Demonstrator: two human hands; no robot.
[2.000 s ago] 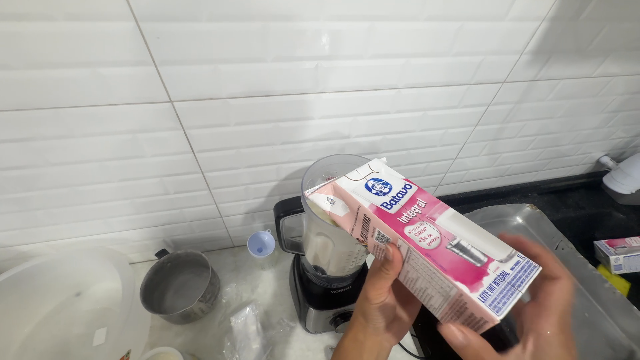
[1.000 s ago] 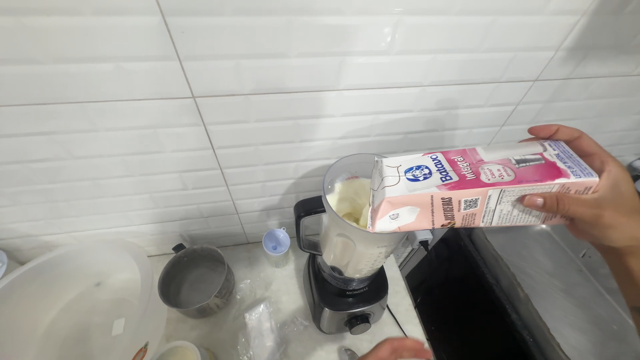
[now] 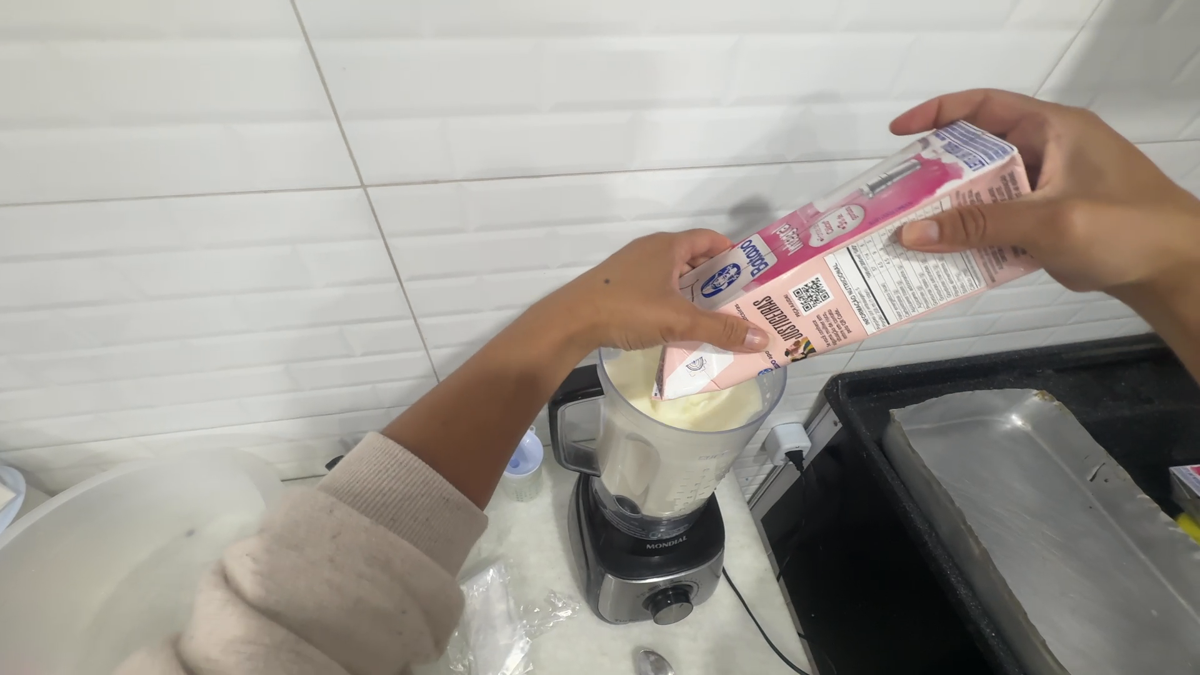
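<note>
A pink and white Batavo milk carton (image 3: 844, 253) is tipped steeply, its lower corner over the mouth of a blender jar (image 3: 656, 459). My left hand (image 3: 656, 295) grips the carton near its lower, pouring end. Around its raised base, my right hand (image 3: 1041, 192) has its thumb on the printed side and its fingers behind. Pale creamy contents fill the jar nearly to the rim. Under it, the black and silver Mondial blender base (image 3: 652, 572) stands on the counter. The carton's opening is hard to make out against the contents.
A large translucent plastic basin (image 3: 84, 562) is at the left, partly behind my sleeve. A small blue and clear cup (image 3: 523, 464), clear plastic wrap (image 3: 497, 619) and a spoon (image 3: 653, 662) are near the blender. At the right, a metal baking pan (image 3: 1041, 534) lies on a black stove.
My left hand has come up from the bottom edge of the view and taken hold of the carton's lower end. The carton is tipped more steeply, and the jar's contents stand higher.
</note>
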